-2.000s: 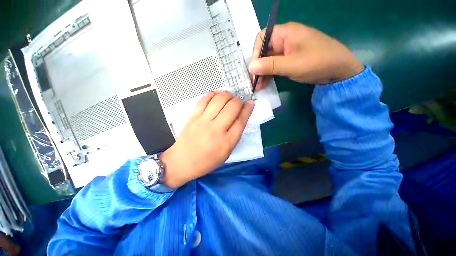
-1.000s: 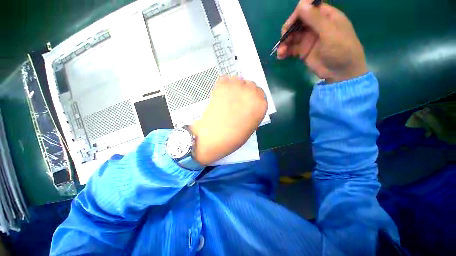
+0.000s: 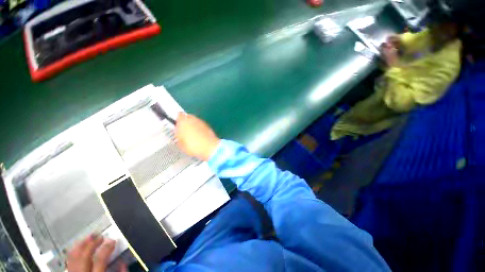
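A silver-grey laptop bottom cover [image 3: 66,191] lies tilted on white paper [image 3: 205,197]. A matte black adhesive strip [image 3: 137,222] with pale yellowish edges lies across its middle and runs to the lower edge. My right hand [image 3: 195,137] is at the cover's right edge, beside a dark corner patch [image 3: 159,111]. A thin dark shape meets its fingers; blur hides whether it is the tweezers. My left hand [image 3: 95,256] is low on the left at the cover's lower edge, blurred and cut off by the frame, fingers apart, with nothing seen in it.
A red-orange tray [image 3: 95,51] with black laptop internals is at the far left of the green mat [image 3: 234,106]. Shiny film strips [image 3: 10,247] lie at the left edge. A person in yellow [image 3: 420,74] works at the bench, upper right.
The view has swung up and right, bringing in the tray and the person. My right hand has moved back onto the cover's right edge. My left hand has left the right side for the lower left.
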